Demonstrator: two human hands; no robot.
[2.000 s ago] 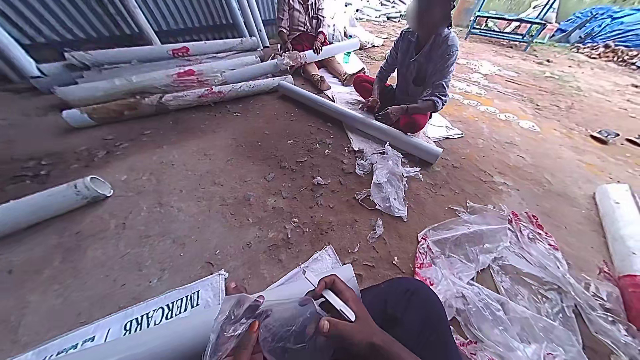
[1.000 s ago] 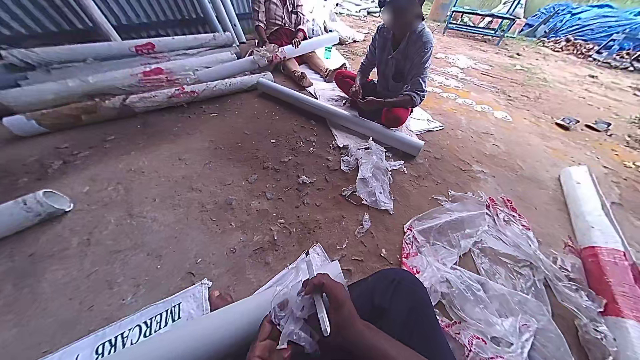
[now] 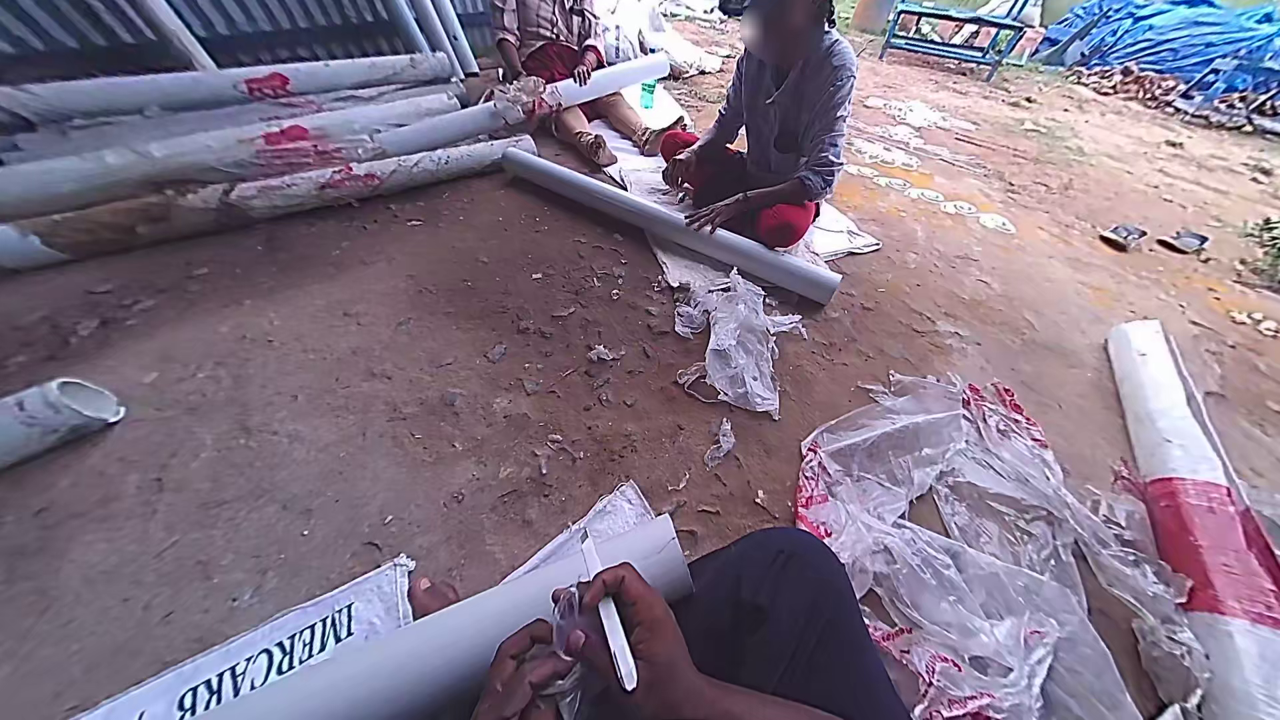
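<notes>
A grey plastic pipe (image 3: 440, 630) lies across my lap, its near-right end beside my knee. My right hand (image 3: 640, 630) is closed around a slim white-handled tool (image 3: 608, 610), perhaps a knife, held upright against the pipe. Left of it, my left hand (image 3: 525, 670) grips a crumpled bit of clear plastic film (image 3: 568, 640) that bunches between both hands. Under the pipe lies a white woven sack (image 3: 290, 630) with dark printing.
Torn clear film with red print (image 3: 960, 560) spreads at right, beside a wrapped roll (image 3: 1190, 520). Ahead, a seated person (image 3: 790, 120) touches another grey pipe (image 3: 680, 225); a second person (image 3: 550, 50) sits behind. Wrapped pipes (image 3: 200, 150) are stacked left; one pipe end (image 3: 60, 415) lies nearer.
The film between my hands, spread wide two seconds ago, is now a smaller bunch lower down. The seated person's hand now reaches onto the pipe in front.
</notes>
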